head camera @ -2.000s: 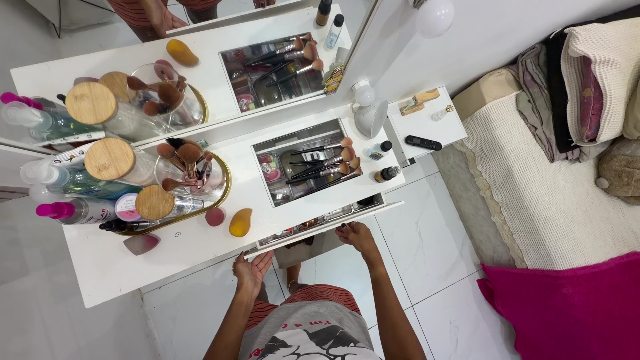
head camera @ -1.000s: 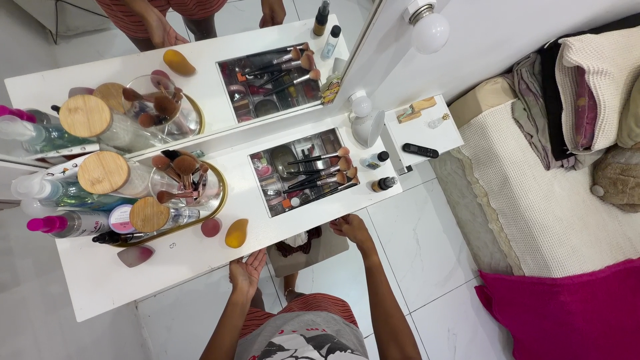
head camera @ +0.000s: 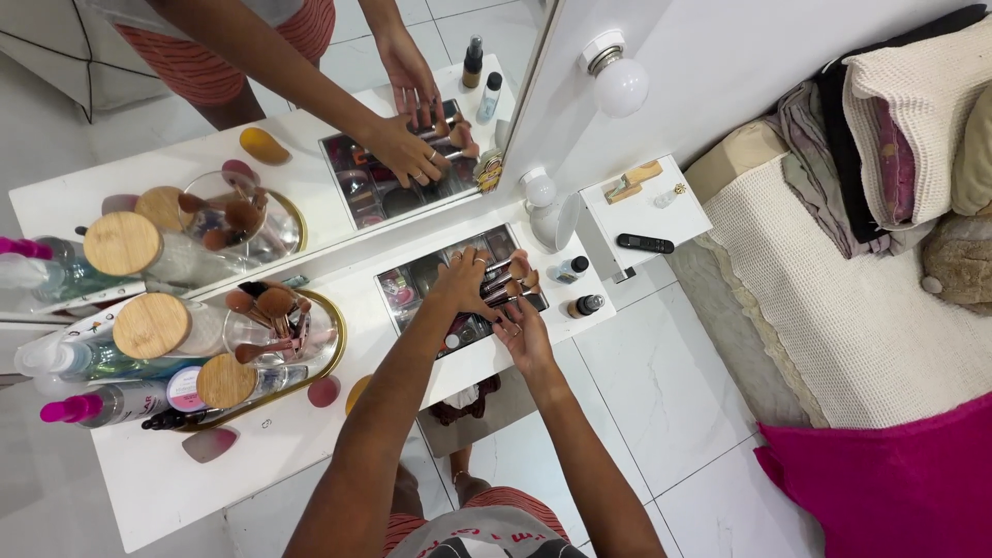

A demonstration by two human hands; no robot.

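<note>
Several makeup brushes (head camera: 513,280) lie with their bristle ends to the right over an inset makeup compartment (head camera: 399,291) in the white vanity table (head camera: 178,496). My left hand (head camera: 465,283) reaches palm down over the compartment at the brush handles, fingers spread; whether it grips any is hidden. Close beside it, my right hand (head camera: 523,337) is at the compartment's front edge, fingertips by the lower brush heads, its hold unclear. Palettes and small cosmetics show beneath my left hand. Both hands appear again in the mirror (head camera: 310,147).
On the left stands a gold-rimmed tray (head camera: 341,341) with bottles, wooden-lidded jars and a brush holder. Makeup sponges (head camera: 209,445) lie in front. Two small bottles (head camera: 585,305) and a round mirror (head camera: 566,221) stand at right, near a shelf with a black remote (head camera: 645,244).
Both hands have moved from the table's front edge up to the compartment and its brushes. The drawer section seen pulled out at the front two seconds ago is now pushed in.
</note>
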